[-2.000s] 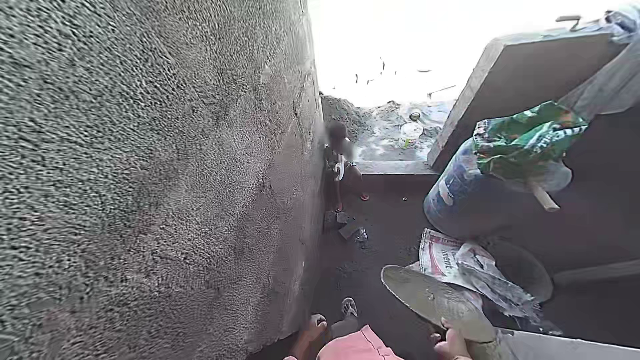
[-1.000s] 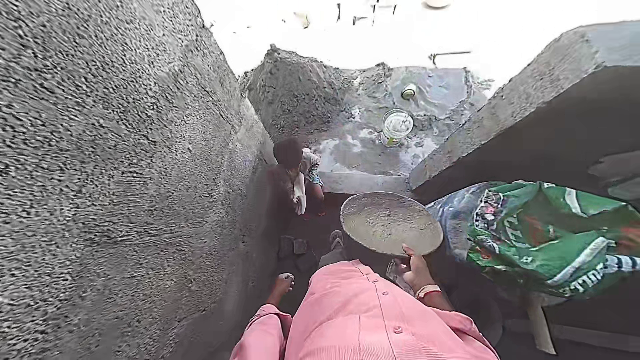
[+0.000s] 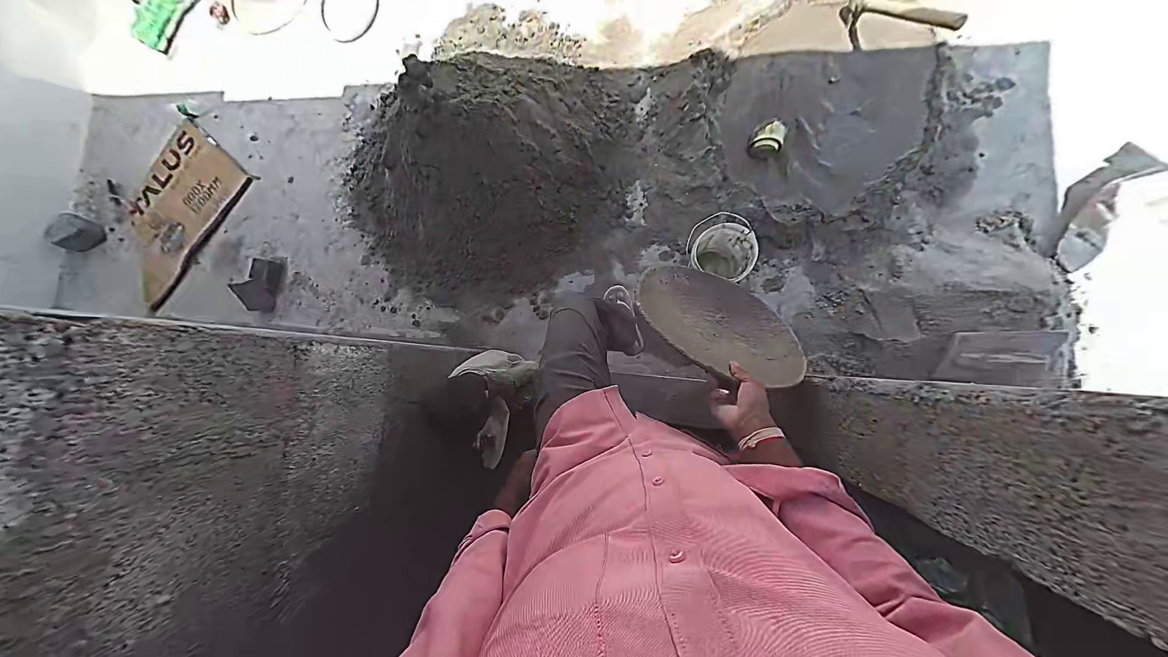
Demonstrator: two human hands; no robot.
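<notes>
My right hand grips the near rim of a round shallow mortar pan, which is tilted and coated with grey residue. My left hand hangs low beside my left hip, dim and partly hidden by the pink shirt, so its fingers cannot be made out. Just beyond the pan stands a small white bucket with a wire handle, holding some greyish stuff. One of my shoes rests on the grey floor beside the pan.
A large heap of grey sand or mortar mix lies ahead. Right of it are wet mortar, a small container and a wooden-handled tool. A flattened cardboard box lies left. Rough walls flank the opening; another person crouches at left.
I have moved forward to the opening with the pan still in my right hand. The heap and bucket are nearer, and one foot is now up on the floor beyond. The view has shifted strongly.
</notes>
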